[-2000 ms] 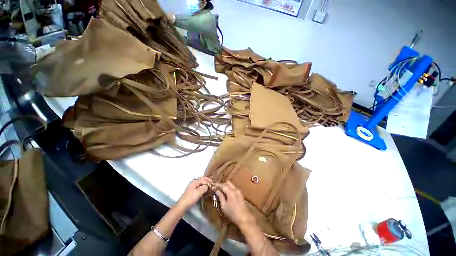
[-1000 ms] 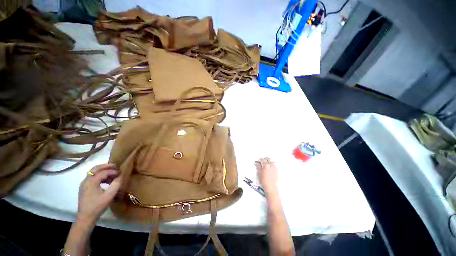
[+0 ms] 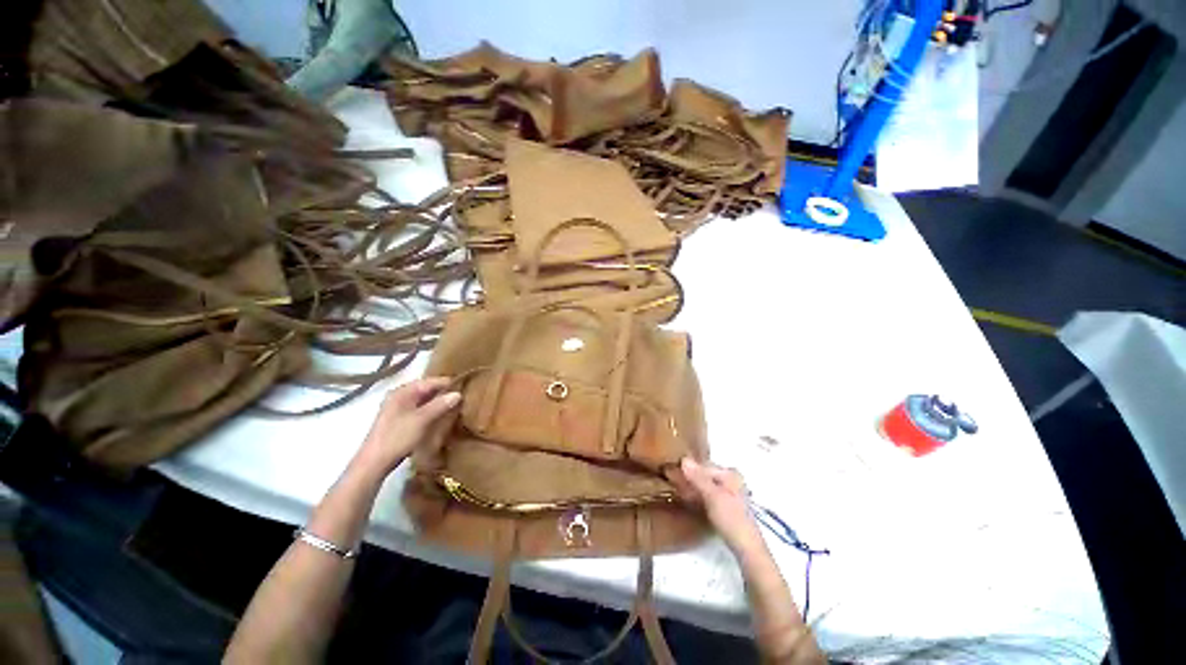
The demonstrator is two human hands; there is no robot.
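Observation:
A brown bag (image 3: 572, 429) lies on the white table in front of me, its gold-zippered mouth and two handles towards me. A front pocket (image 3: 527, 409) with a small round gold ring shows on it. My left hand (image 3: 419, 411) pinches the bag's left edge beside the pocket. My right hand (image 3: 713, 489) pinches the right edge near the zipper's end. A dark cord (image 3: 787, 530) lies beside my right wrist; whether snips are under or in that hand cannot be told.
Brown bags (image 3: 143, 286) with tangled straps are heaped at the left, and more bags (image 3: 585, 104) lie behind. A red and grey container (image 3: 921, 426) stands at the right. A blue bench machine (image 3: 839, 195) stands at the table's back right. A sleeved arm (image 3: 351, 42) shows behind.
My right hand has moved from beside the snips onto the bag's right edge. My left hand has moved up along the left edge. The view first swung right, then partly back left.

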